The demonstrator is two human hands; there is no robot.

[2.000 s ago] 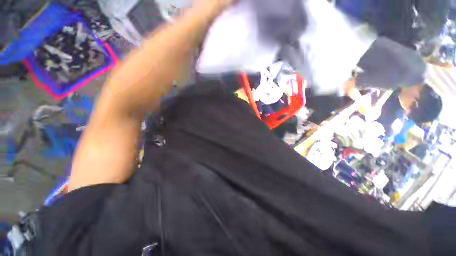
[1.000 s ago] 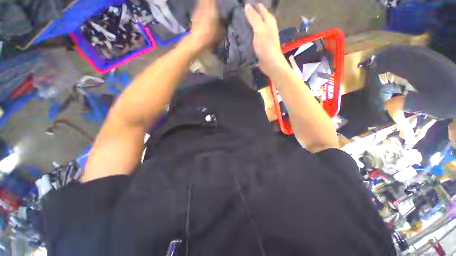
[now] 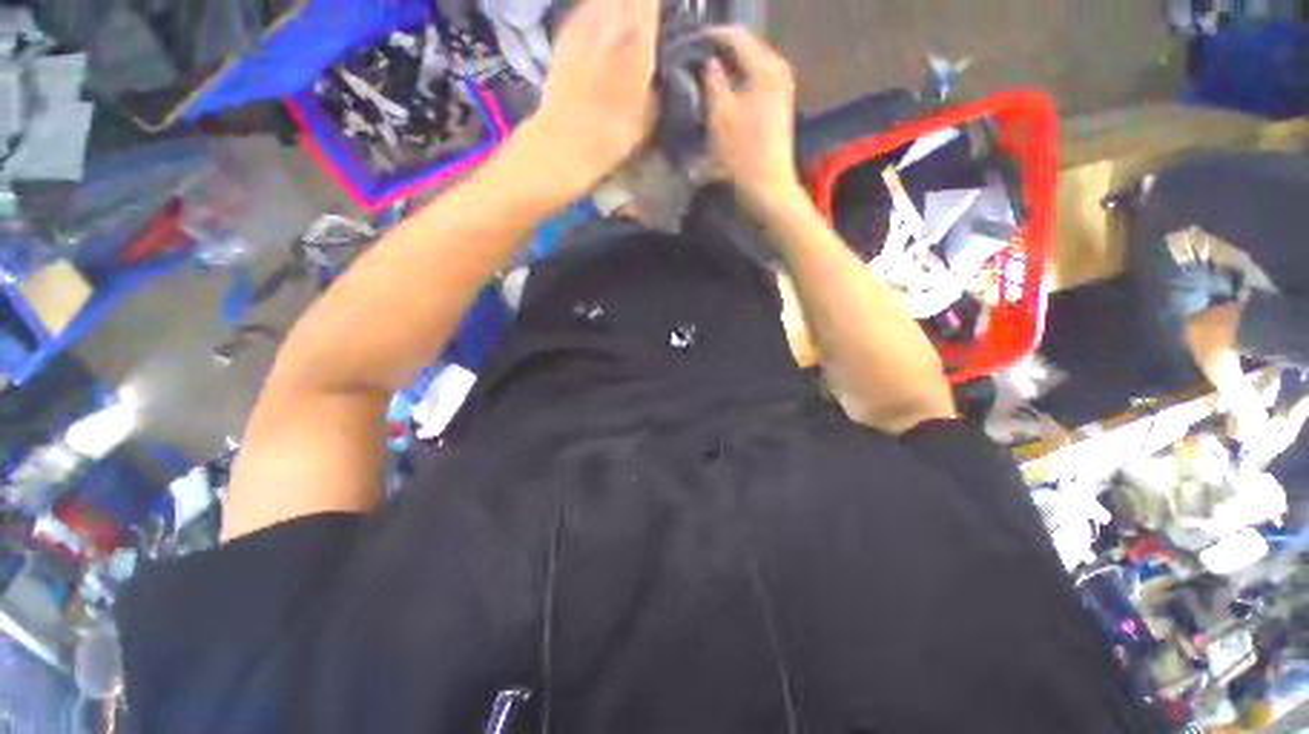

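A dark grey cloth piece (image 3: pixel 686 103) is bunched between my two hands at the top centre, and its upper part is cut off by the picture's edge. My left hand (image 3: pixel 606 72) is on its left side with the back of the hand showing; its fingertips are at the top edge and its grip is hidden. My right hand (image 3: pixel 749 108) has its fingers curled over the cloth's right side and holds it.
A red plastic basket (image 3: pixel 1037 237) with white and dark pieces stands right of my right forearm. A pink-rimmed blue bin (image 3: pixel 376 198) of scraps is at upper left. Another person's arm (image 3: pixel 1214 337) is at right, by a cluttered table (image 3: pixel 1113 433). Blue crates and cloth lie at left.
The white and grey cloth raised earlier has gone from view. My right hand has come into view, and its fingers have closed on the grey cloth. Basket and bin have shifted right since one second ago.
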